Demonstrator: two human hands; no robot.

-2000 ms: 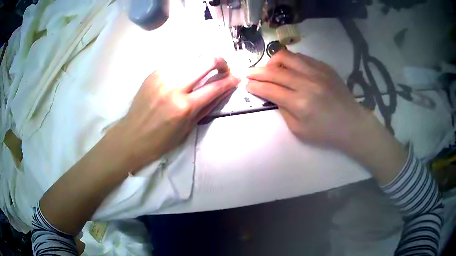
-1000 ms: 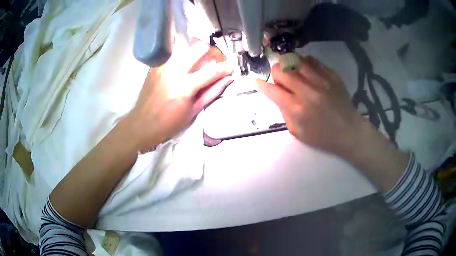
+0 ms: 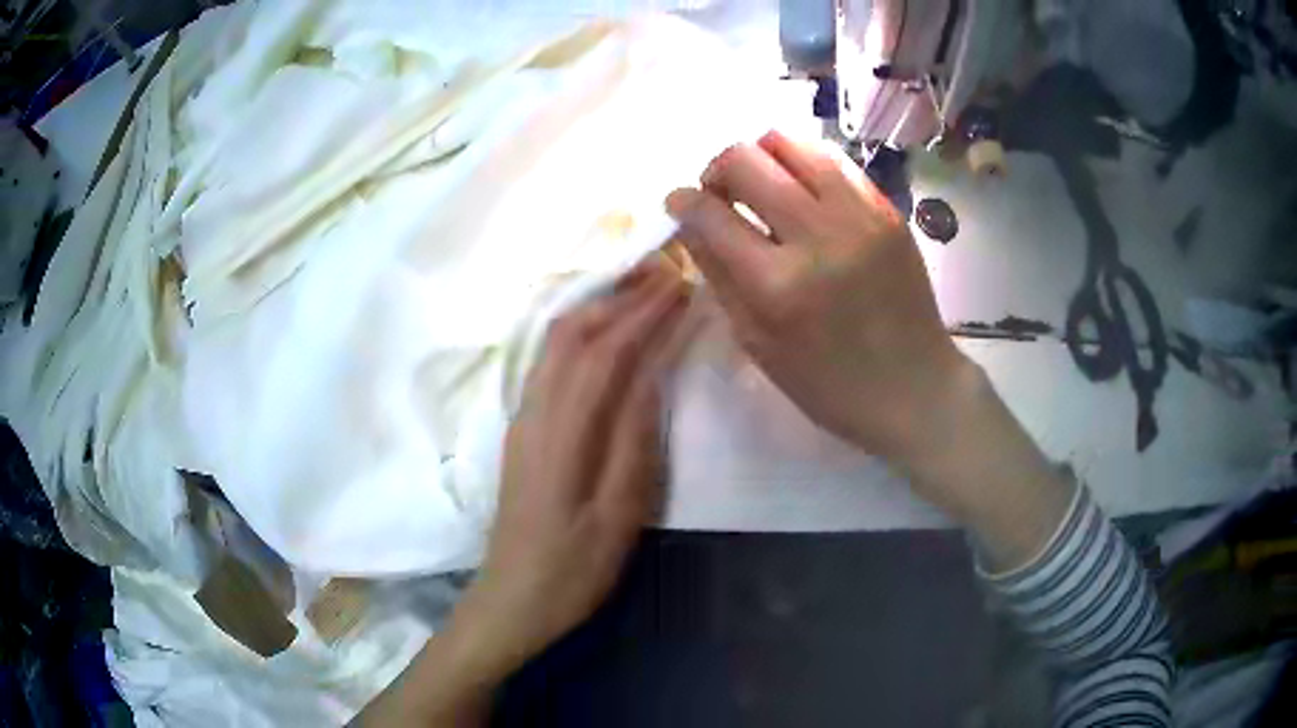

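Observation:
A white garment piece (image 3: 569, 277) lies left of the needle, its edge running up to my fingertips. My right hand (image 3: 818, 285) is left of and in front of the presser foot (image 3: 885, 159), thumb and fingers pinched on the cloth edge. My left hand (image 3: 590, 413) is below it, slightly blurred, its fingertips against the same cloth; glare and overlap hide how firmly it grips. The garment bundle (image 3: 342, 327) spreads over the left side.
Dark shears (image 3: 1102, 306) lie at the right. A round dark disc (image 3: 937, 219) and a cream knob (image 3: 983, 157) are beside the needle. A thin dark strip (image 3: 1003, 330) lies on the white tabletop (image 3: 825, 477). Brown tickets (image 3: 245, 605) show at lower left.
The view has shifted left. Both hands have come away from the needle area to its left, closer together. My left hand has dropped below my right and points upward.

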